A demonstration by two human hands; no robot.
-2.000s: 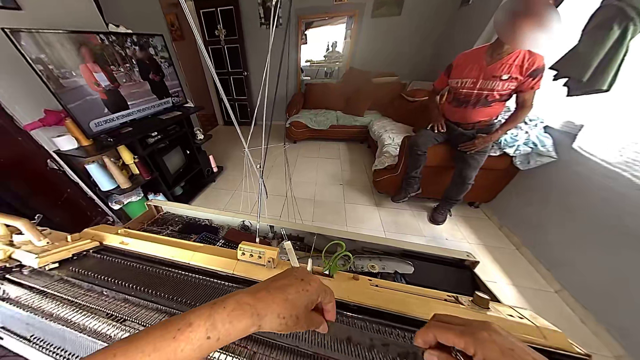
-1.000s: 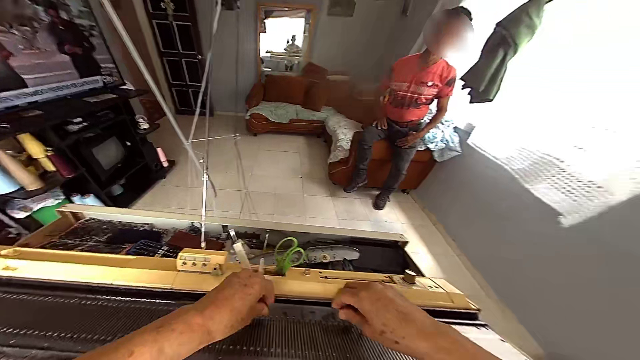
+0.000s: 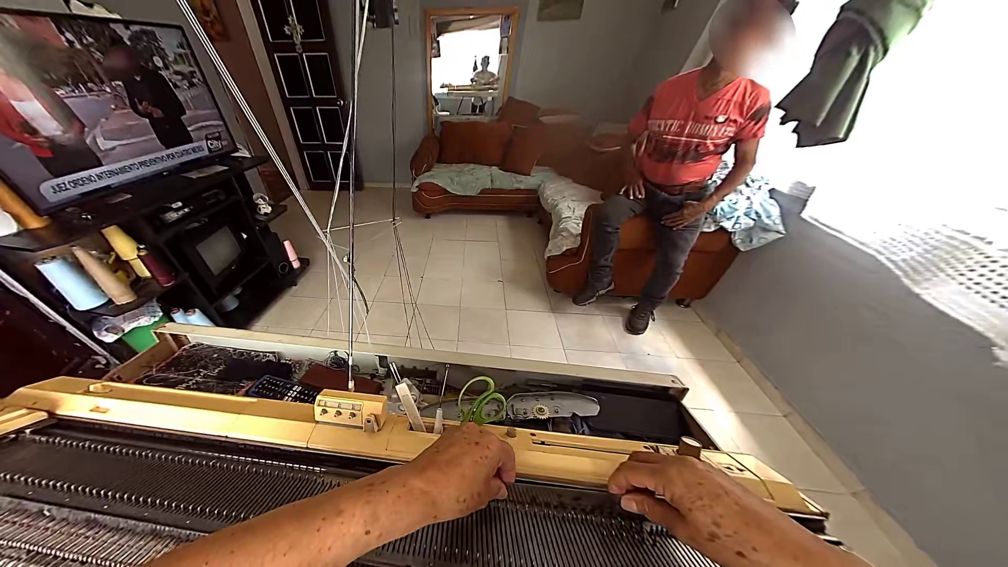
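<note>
A cream-yellow knitting machine [image 3: 260, 425] spans the lower view, its metal needle bed [image 3: 441, 543] crossed by rows of fine needles. My left hand [image 3: 468, 472] bends over the back edge of the bed near the middle, fingers curled at the needles. To its right, my right hand [image 3: 669, 488] rests at the same edge with fingers curled. Dark material lies along the needles between and below the hands; whether either hand pinches it cannot be made out. Green-handled scissors [image 3: 482, 400] stand just behind my left hand, beside a white-handled tool [image 3: 409, 405].
An open tray [image 3: 236, 368] of tools and parts runs behind the machine. Yarn strands rise from a tension mast [image 3: 351, 299]. A counter box [image 3: 350, 411] sits on the rail. A person [image 3: 701, 150] sits on the brown sofa [image 3: 646, 256]. Thread cones [image 3: 71, 282] stand left.
My hands are farther apart than one second ago, when they were close together at the bed's edge. The view has swung back left. The seated person's arm has lowered toward the lap.
</note>
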